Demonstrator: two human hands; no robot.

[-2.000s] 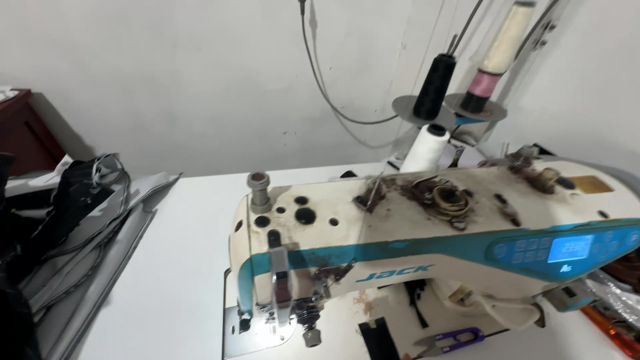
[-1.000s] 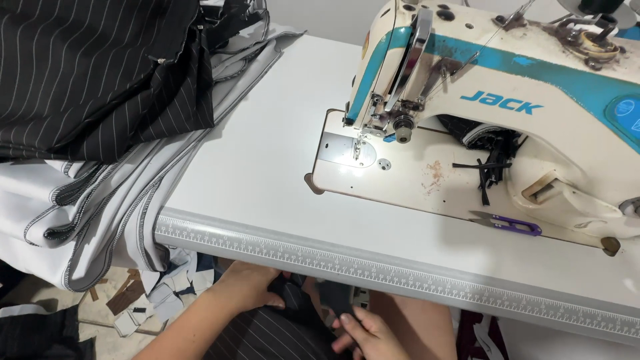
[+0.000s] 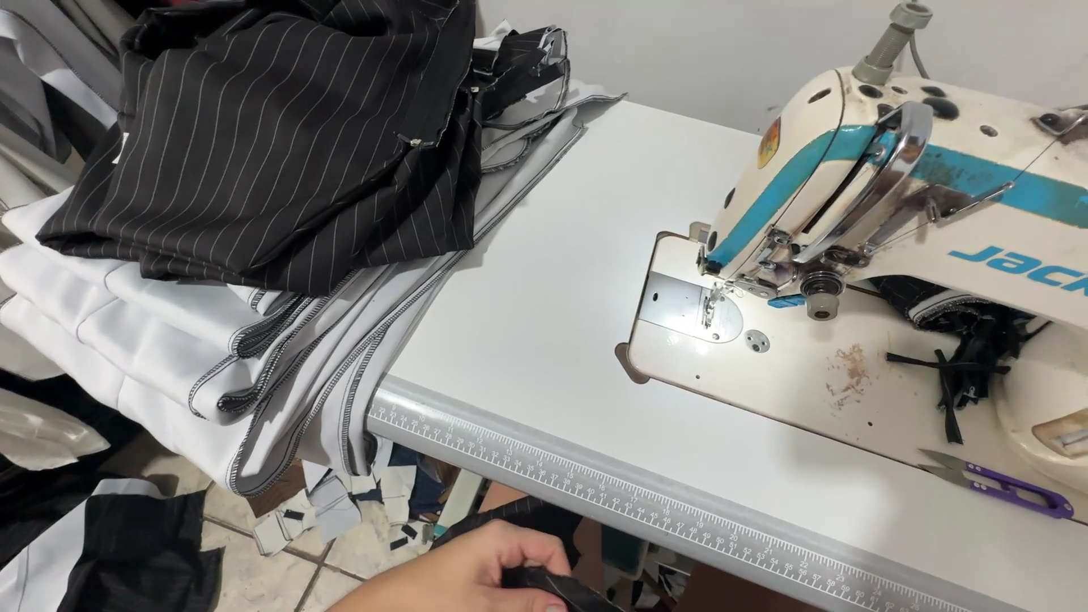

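Note:
My left hand (image 3: 489, 565) is at the bottom, below the table's front edge, its fingers closed on black pinstriped fabric (image 3: 565, 586). My right hand is out of the frame. A Jack sewing machine (image 3: 858, 195) stands at the right, its presser foot (image 3: 712, 310) above the metal needle plate (image 3: 680, 306) with no fabric under it. Folded black pinstriped garments (image 3: 280, 144) lie on a stack of light grey fabric pieces (image 3: 153, 340) with overlocked edges at the left. Purple thread snips (image 3: 1003, 489) lie on the machine bed.
A ruler strip (image 3: 595, 493) runs along the table's front edge. Black fabric strips (image 3: 956, 374) lie under the machine's arm. Fabric scraps (image 3: 340, 501) are on the tiled floor, and black and white cloth (image 3: 127, 544) is at the lower left. A wall stands behind the table.
The view has swung down and left from the machine's top. One second ago both hands showed below the table edge with the pinstriped fabric; now only my left hand shows, still holding it.

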